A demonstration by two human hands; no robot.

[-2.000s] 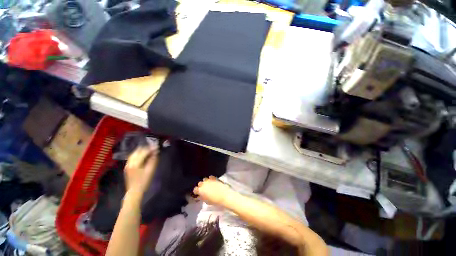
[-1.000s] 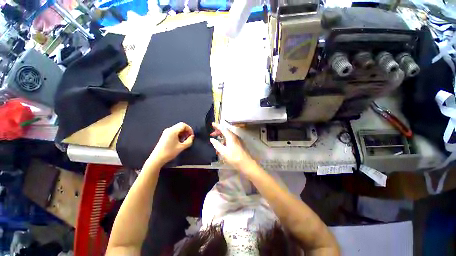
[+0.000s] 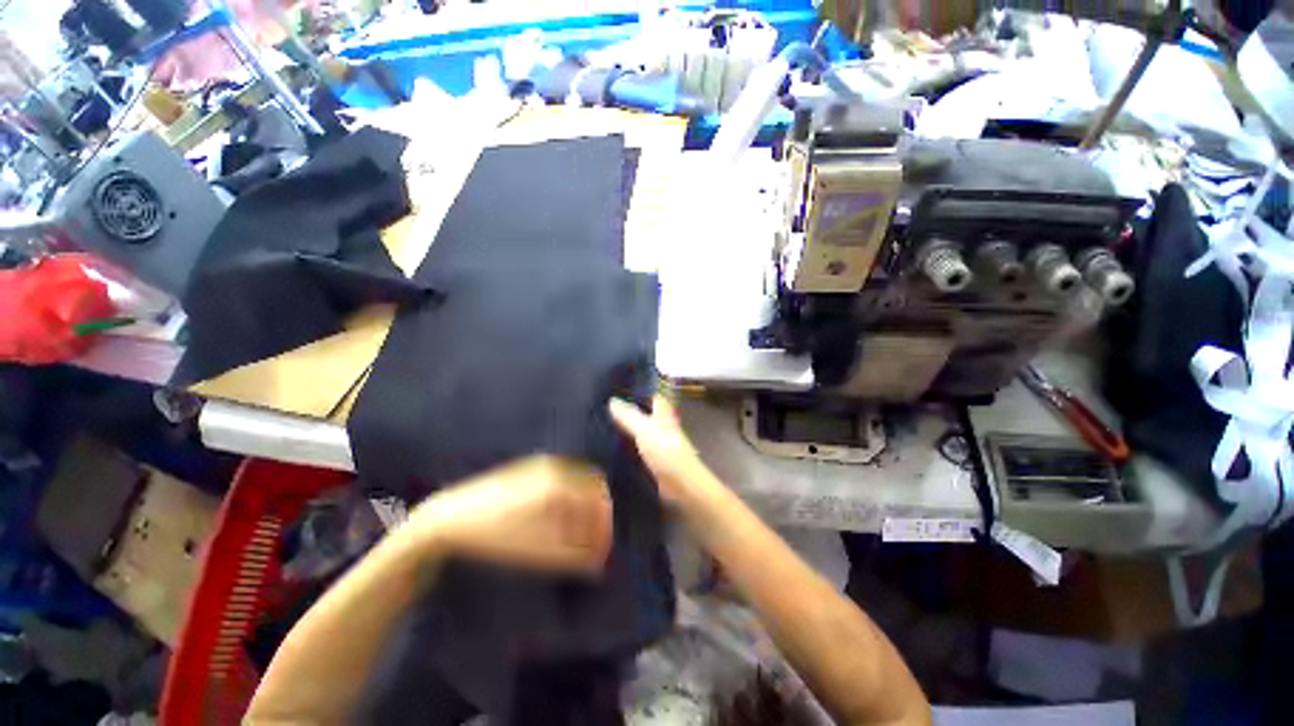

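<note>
Flat black fabric panels [image 3: 497,298] lie on the table left of the machine. One black piece reaches to the right over the stack and hangs over the table's front edge onto the lap. My right hand [image 3: 656,437] has its fingertips closed on that piece's right edge, near the machine's cloth plate [image 3: 731,372]. My left hand [image 3: 554,514] is motion-blurred over the black cloth at the table's front edge; its fingers cannot be made out. The overlock machine [image 3: 852,234] stands to the right, with no cloth seen at its needle area.
Crumpled black cloth [image 3: 291,270] lies on cardboard [image 3: 305,372] at left. A red basket [image 3: 220,610] is below the table's left edge. Red-handled snips [image 3: 1081,419], a parts tray [image 3: 1057,471] and white tape [image 3: 1249,411] are at right. A grey fan box [image 3: 135,213] is far left.
Both hands rose from basket and lap to the panels, then my left hand moved down and right. A black piece now reaches right and drapes over the front edge. The view shifted.
</note>
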